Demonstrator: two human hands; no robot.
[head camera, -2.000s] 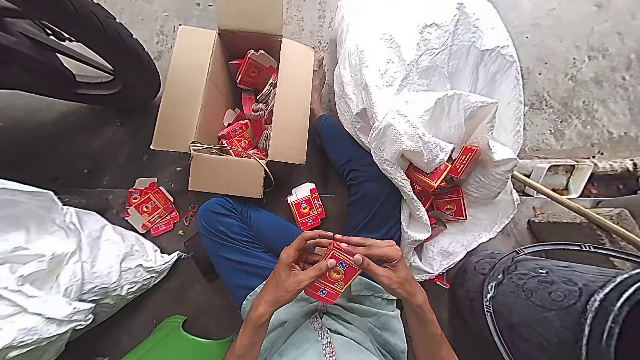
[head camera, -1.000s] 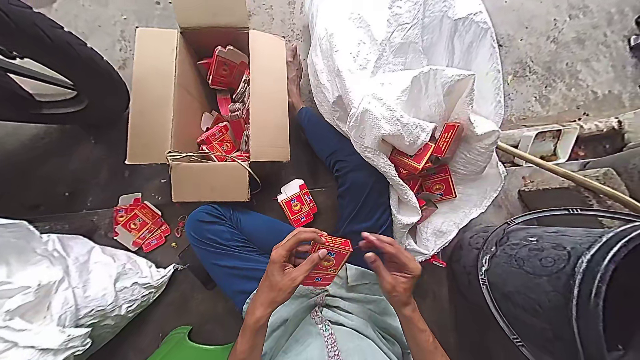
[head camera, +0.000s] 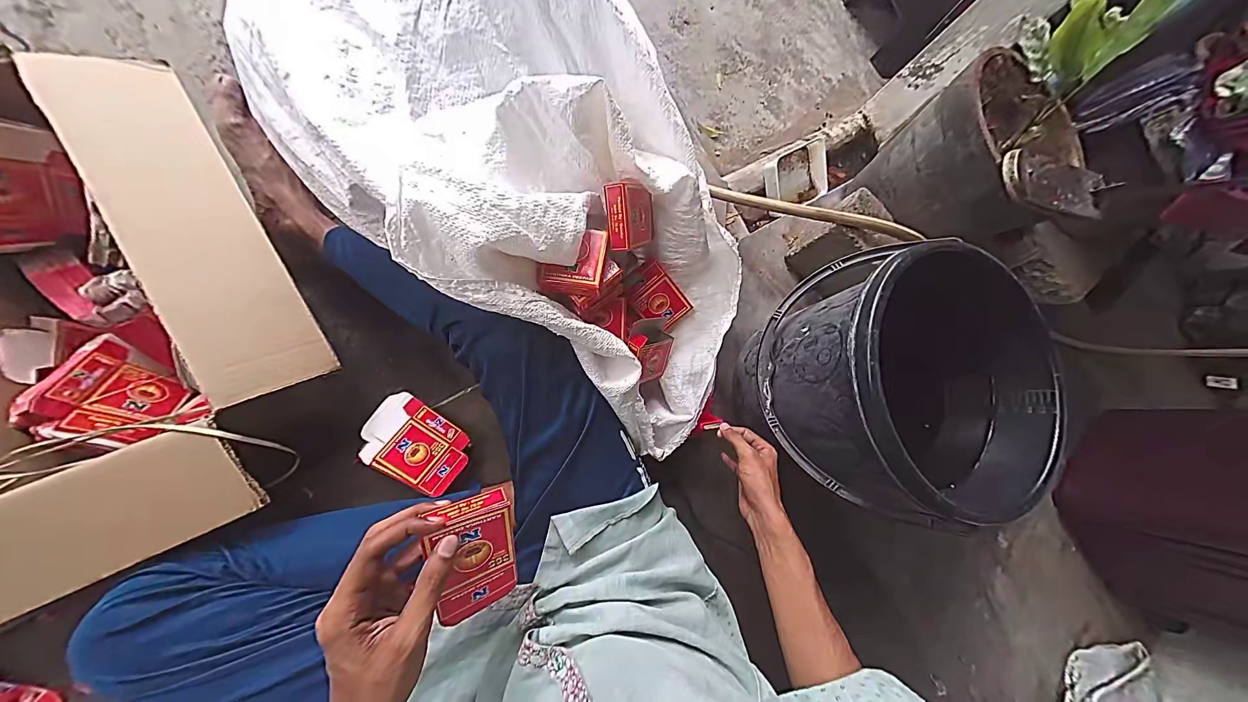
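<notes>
My left hand (head camera: 385, 595) grips a small red cardboard box (head camera: 473, 561) with gold and blue print, held upright above my lap. My right hand (head camera: 753, 468) reaches out to the right, its fingertips at a small red piece (head camera: 709, 419) by the lower edge of the white woven sack (head camera: 468, 185); whether they pinch it is hard to tell. Several folded red boxes (head camera: 627, 214) lie in the mouth of that sack. A flattened red carton (head camera: 419, 446) rests on the dark floor beyond my left hand.
At the left stands an open cardboard box (head camera: 175, 224) holding flat red cartons (head camera: 117, 390) and string. A black bucket (head camera: 912, 380) stands right of the sack, with a plant pot (head camera: 975, 146) and a thin pole (head camera: 819, 213) behind it. My crossed legs are on the floor.
My right hand has moved away from the red box and out to the right, beside the sack. The left hand still has the box. The view has swung to the right.
</notes>
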